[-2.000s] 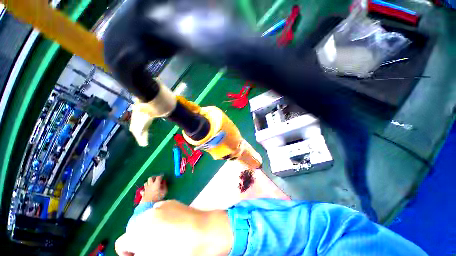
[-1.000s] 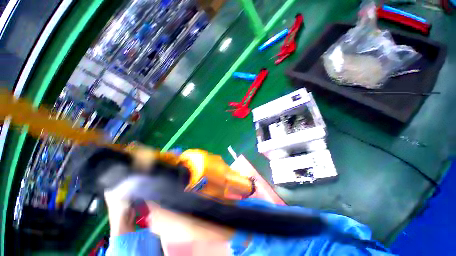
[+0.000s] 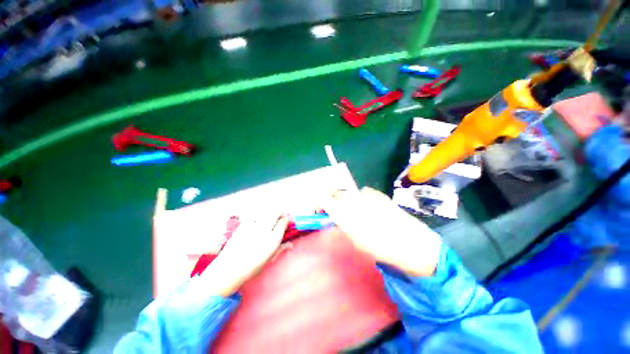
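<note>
A red housing (image 3: 296,234) with a blue cylinder (image 3: 312,222) lies on the pink-red work mat (image 3: 304,297) in front of me. My left hand (image 3: 250,247) covers the housing's left part; red parts show beside and under it. My right hand (image 3: 380,228) is at the right end of the blue cylinder, fingers bent over it; its fingertips are blurred. The orange-yellow power screwdriver (image 3: 476,135) hangs tilted at the right, its dark tip over the white-topped screw feeder (image 3: 428,200), with no hand on it.
Red housings with blue cylinders lie on the green bench at back left (image 3: 155,143) and back centre (image 3: 369,107). A small white clump (image 3: 190,195) is beyond the mat. Clear plastic bags lie left (image 3: 41,297) and right (image 3: 518,155). Another person's blue sleeve (image 3: 609,152) shows at right.
The view has swung, bringing the mat to the middle. The screwdriver now hangs at the right, away from my hands. Both hands are now together at the red housing and blue cylinder.
</note>
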